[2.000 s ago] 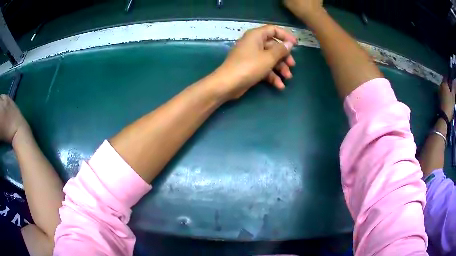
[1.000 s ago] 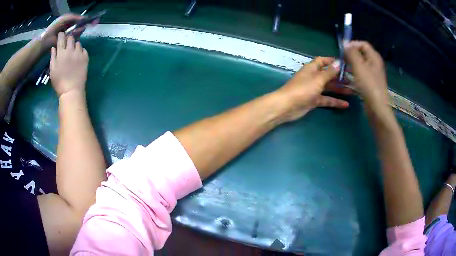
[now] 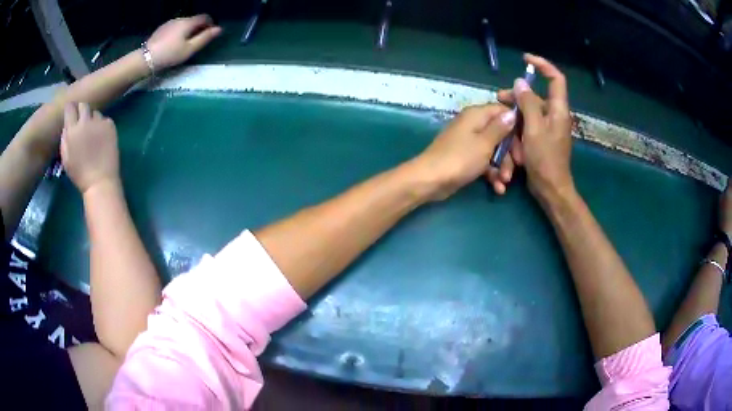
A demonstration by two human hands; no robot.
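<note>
A slim dark pen (image 3: 503, 150) with a short white upper end is held tilted between my two hands, above the inner edge of the white rail. My left hand (image 3: 468, 144) grips its lower part, with the dark end showing below the fingers. My right hand (image 3: 543, 120) holds the upper part between thumb and fingers, with the index finger raised near the white end. My fingers hide the middle of the pen.
Loose pens (image 3: 384, 24) lie spaced on the dark belt (image 3: 321, 44) beyond the white rail (image 3: 321, 83). Green worktable (image 3: 337, 225) lies below my forearms. A neighbour's arms (image 3: 120, 233) are at left, one reaching over the rail by a grey post (image 3: 58, 36). A purple-sleeved arm (image 3: 697, 297) is at far right.
My right hand has come back from over the belt and both hands now meet on one pen. The left neighbour's hands have parted, one reaching over the belt.
</note>
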